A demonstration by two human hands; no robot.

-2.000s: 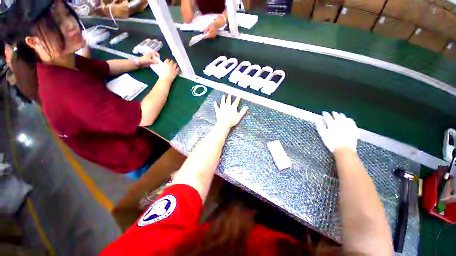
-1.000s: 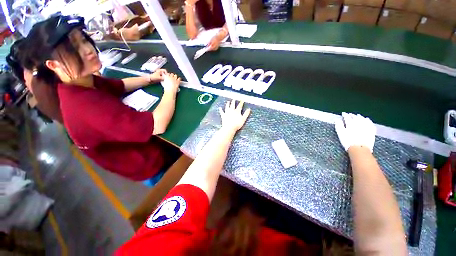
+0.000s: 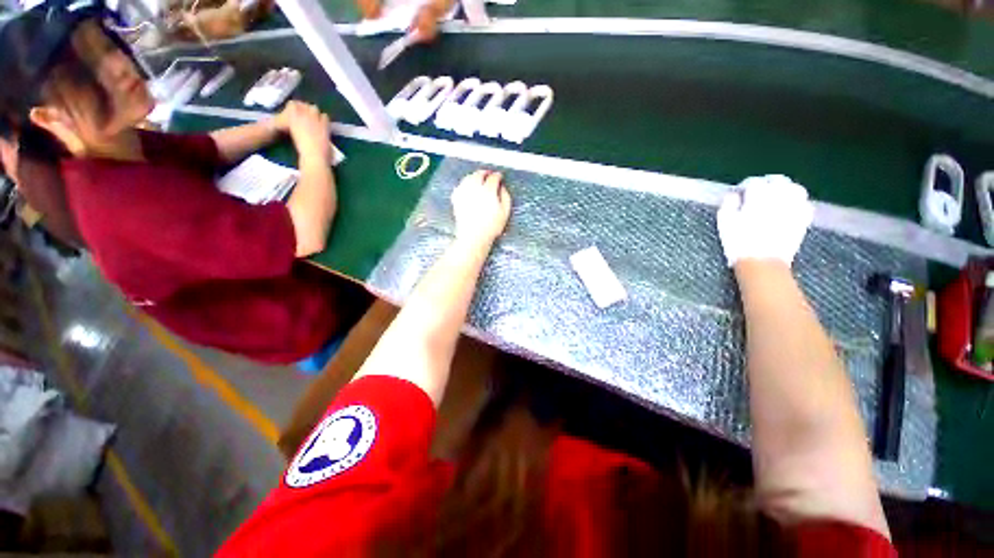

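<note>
My left hand [image 3: 481, 204], bare, rests on the back left part of the bubble wrap mat [image 3: 665, 327] with its fingers curled in; nothing shows in it. My right hand [image 3: 765, 221], in a white glove, lies at the mat's back edge against the pale side rail [image 3: 621, 183], fingers together and bent; nothing shows in it. A small white block [image 3: 598, 277] lies flat on the mat between my hands. Several white loop-shaped housings [image 3: 469, 107] lie in a row on the green belt [image 3: 676, 109] beyond my left hand.
A hammer [image 3: 892, 371] lies at the mat's right end beside a red parts bin [image 3: 957, 319]. Another white housing [image 3: 942, 194] lies on the belt at right. A pale cord loop [image 3: 412, 165] lies left of the mat. A worker [image 3: 185, 218] sits at left; a white post [image 3: 338, 68] stands nearby.
My left hand's fingers have gone from spread to curled. My right hand stays by the rail, its fingers more bent. The view has shifted, and more housings show on the belt at right.
</note>
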